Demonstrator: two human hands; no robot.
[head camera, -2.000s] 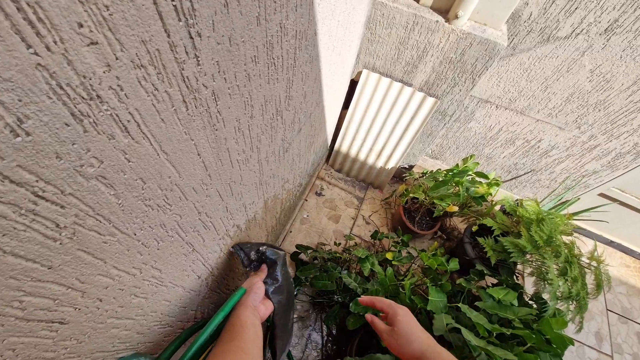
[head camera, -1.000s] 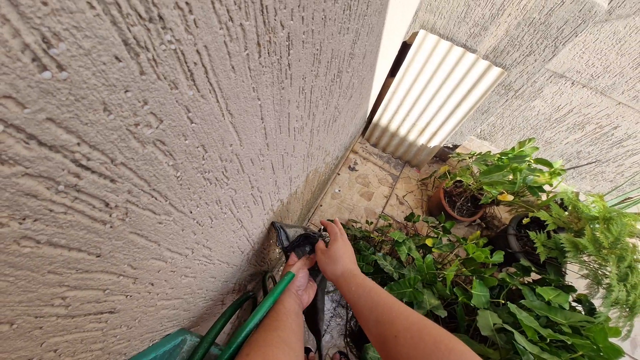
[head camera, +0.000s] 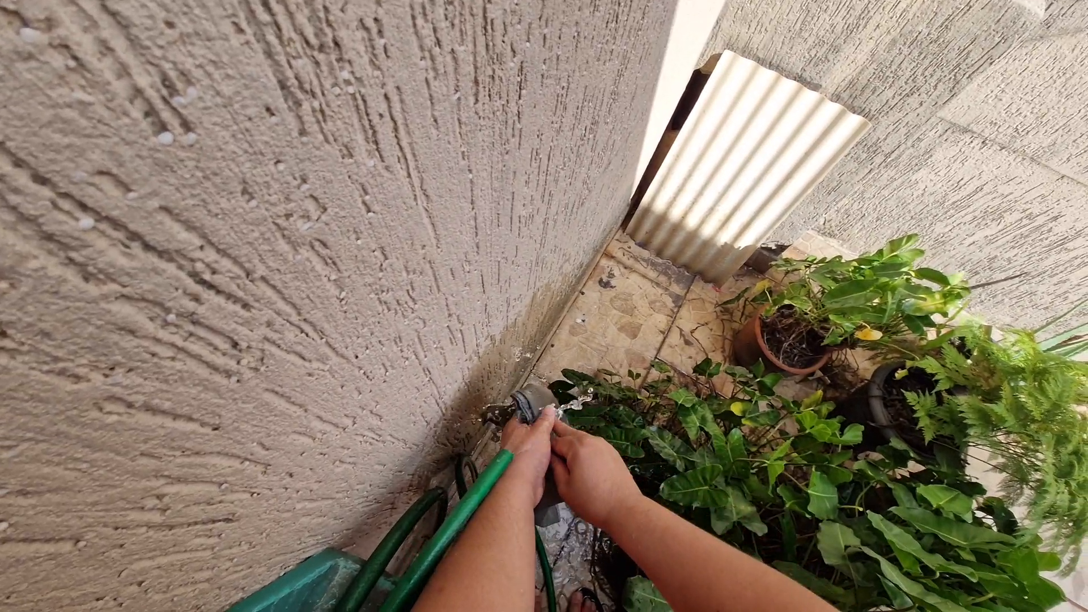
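My left hand (head camera: 529, 446) and my right hand (head camera: 591, 476) meet at the lower middle, close to the textured wall. Both grip a dark, wet piece of cloth or flexible plastic (head camera: 534, 401); its material cannot be told for certain. Splashes of water show around it. A green garden hose (head camera: 450, 527) runs up along my left forearm to my left hand, where its end is hidden. Leafy green plants (head camera: 697, 476) stand just right of my right hand.
The rough wall (head camera: 297, 255) rises at the left. A teal plastic container (head camera: 297, 586) is at the bottom. A corrugated sheet (head camera: 748, 161) leans at the back. A terracotta pot (head camera: 790, 348) and a dark pot (head camera: 892, 408) hold plants on the tiled floor (head camera: 620, 314).
My right hand has moved from the leaves to my left hand and now holds the dark piece too. Water splashes now show near my hands.
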